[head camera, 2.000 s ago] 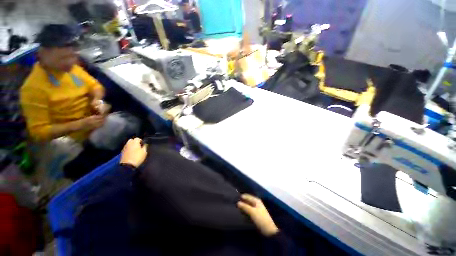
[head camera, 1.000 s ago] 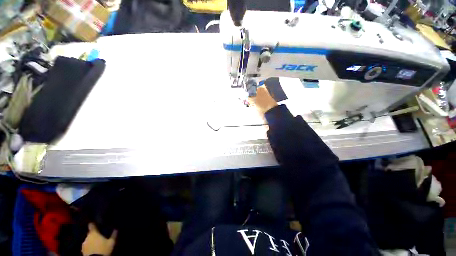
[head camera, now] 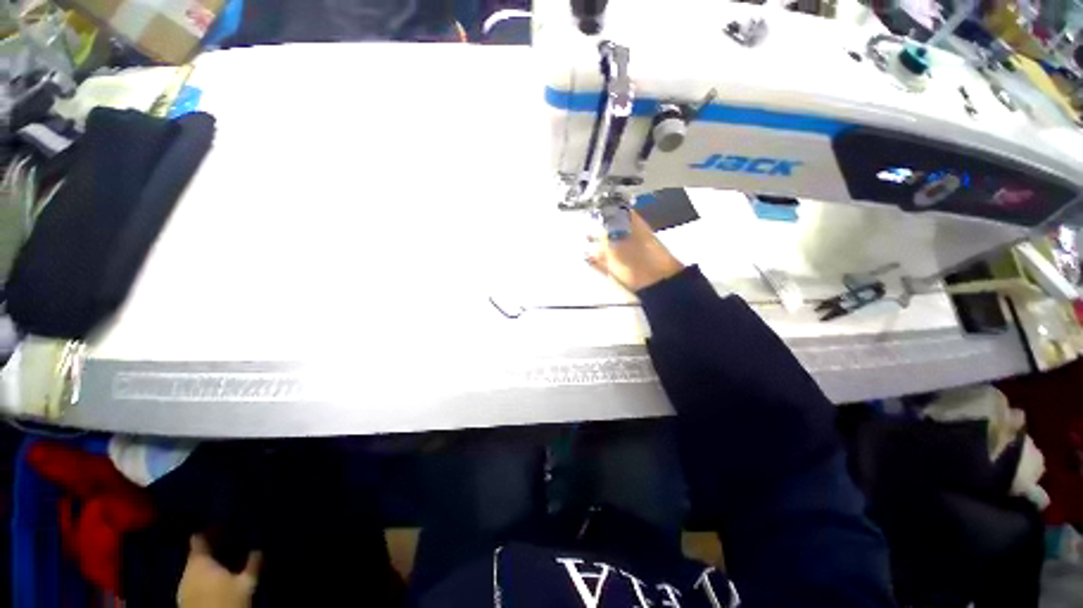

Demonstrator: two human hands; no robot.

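Observation:
My right hand [head camera: 635, 252] is at the needle area of the white sewing machine [head camera: 760, 149], its fingers beside the presser foot [head camera: 614, 217]. The fingertips are partly hidden, so I cannot tell whether they hold anything. A small black cut piece [head camera: 665, 209] lies just right of the foot, behind the hand. My left hand [head camera: 216, 582] is low at the bottom left, below the table's front edge, closed on a large black cloth [head camera: 315, 523] that hangs there in shadow.
A folded black bundle [head camera: 107, 220] lies at the table's left end. Thread snips [head camera: 852, 299] lie right of the needle. A ruler [head camera: 499, 378] runs along the front edge. A blue basket [head camera: 26, 523] with red cloth [head camera: 101, 523] stands at lower left. A cardboard box [head camera: 154, 24] is at upper left.
The view has swung from the basket side to the machine, then moved closer. My right hand has left the large cloth and stays at the needle. My left hand remains low with black cloth.

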